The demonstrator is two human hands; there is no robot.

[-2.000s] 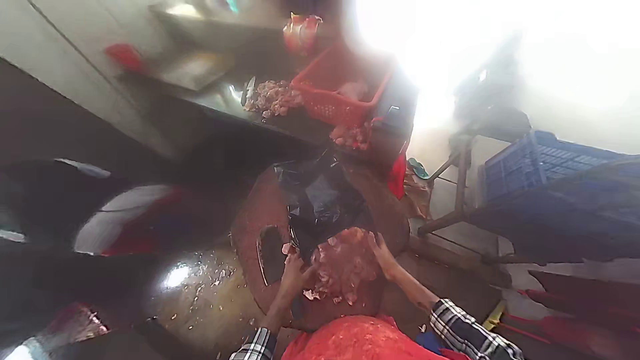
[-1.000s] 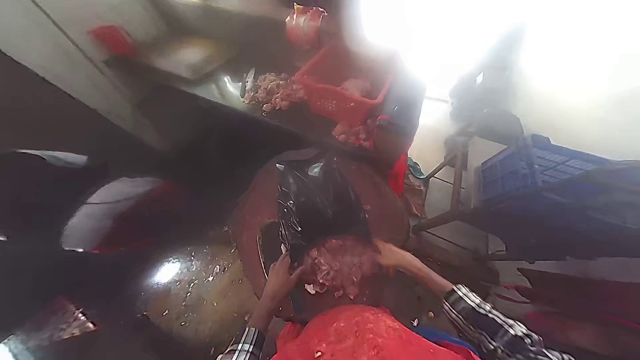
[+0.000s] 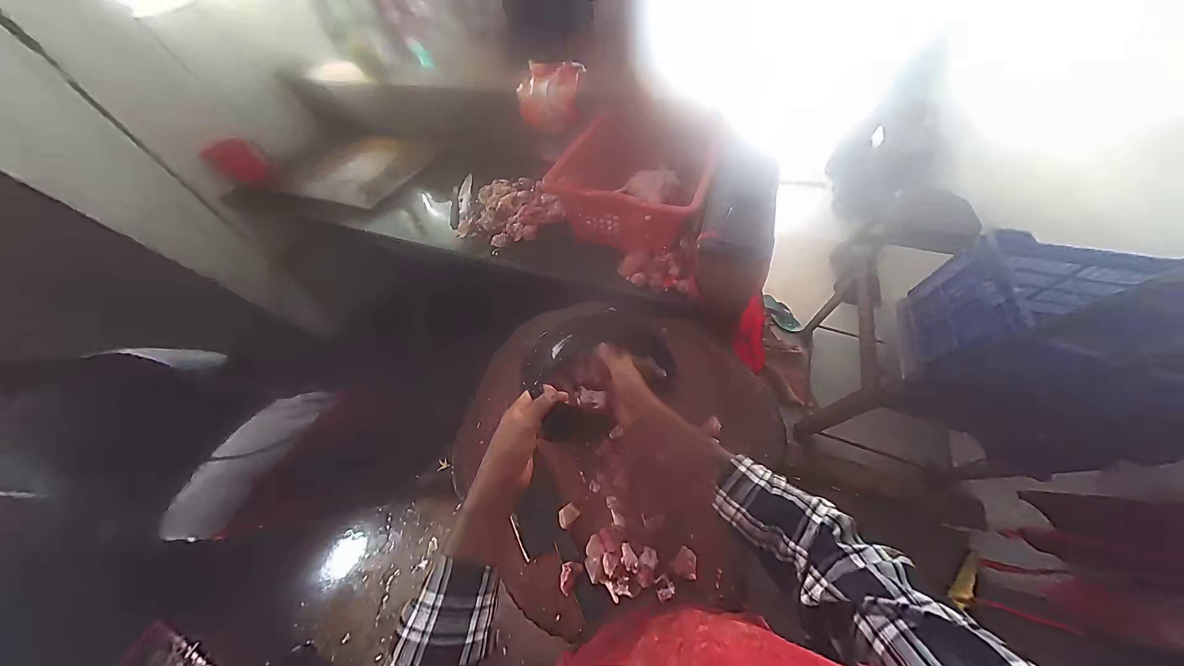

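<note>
My left hand (image 3: 529, 416) grips the near edge of a black plastic bag (image 3: 564, 365) on a round chopping block (image 3: 731, 388). My right hand (image 3: 629, 379) reaches into the bag's mouth, its fingers partly hidden among pieces of raw meat (image 3: 592, 399); whether it holds any cannot be told. Between my forearms and the red apron (image 3: 694, 638), several loose meat pieces (image 3: 629, 560) lie on the near part of the block. A dark flat blade-like object (image 3: 538, 523) lies beside my left forearm, partly covered.
Beyond the block, a dark counter (image 3: 416, 231) carries a meat pile (image 3: 509, 211), a red plastic basket (image 3: 629, 217) with meat inside, and more meat (image 3: 657, 270). A blue plastic crate (image 3: 980, 296) stands at right near a wooden frame (image 3: 868, 324). The floor (image 3: 370, 555) at lower left looks wet.
Both hands have moved forward. The bag, earlier spread over the block, is now bunched with its mouth towards me. Most of the meat heap has left the near part of the block.
</note>
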